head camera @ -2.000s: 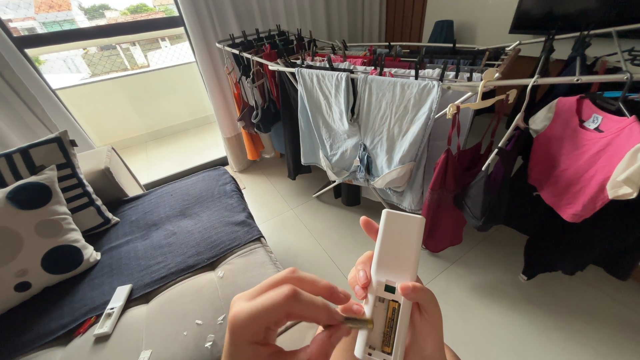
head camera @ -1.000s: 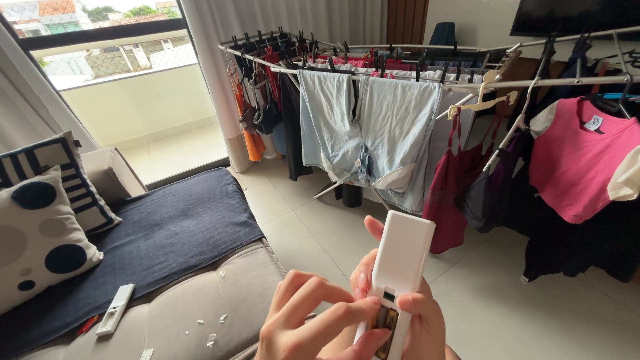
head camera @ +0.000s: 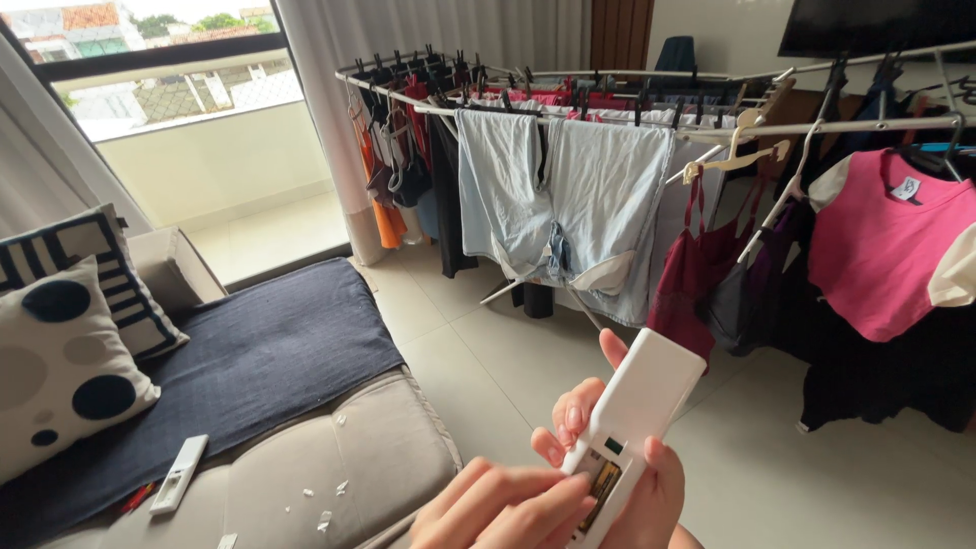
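Observation:
My right hand [head camera: 659,496] is closed around a white plastic remote control [head camera: 648,385], back side up, its battery compartment uncovered. One battery [head camera: 604,488] with a dark and gold casing lies in that compartment. The fingers of my left hand [head camera: 503,507] reach over the compartment's left part, beside the battery; whether they pinch anything is hidden. On the sofa at the lower left rests a white plastic cover piece [head camera: 179,474] with an opening in it, next to a thin red object [head camera: 138,497].
The grey sofa [head camera: 381,457] bears small white scraps [head camera: 325,521], a dark blue throw [head camera: 282,343] and patterned cushions [head camera: 69,358]. Beyond it stands a drying rack [head camera: 534,114] hung with clothes, including a pink top [head camera: 877,244]. A glass balcony door is at the left.
Two seconds ago my left fingers held a battery at the compartment's edge; now they are over the compartment. The remote has tilted more to the right.

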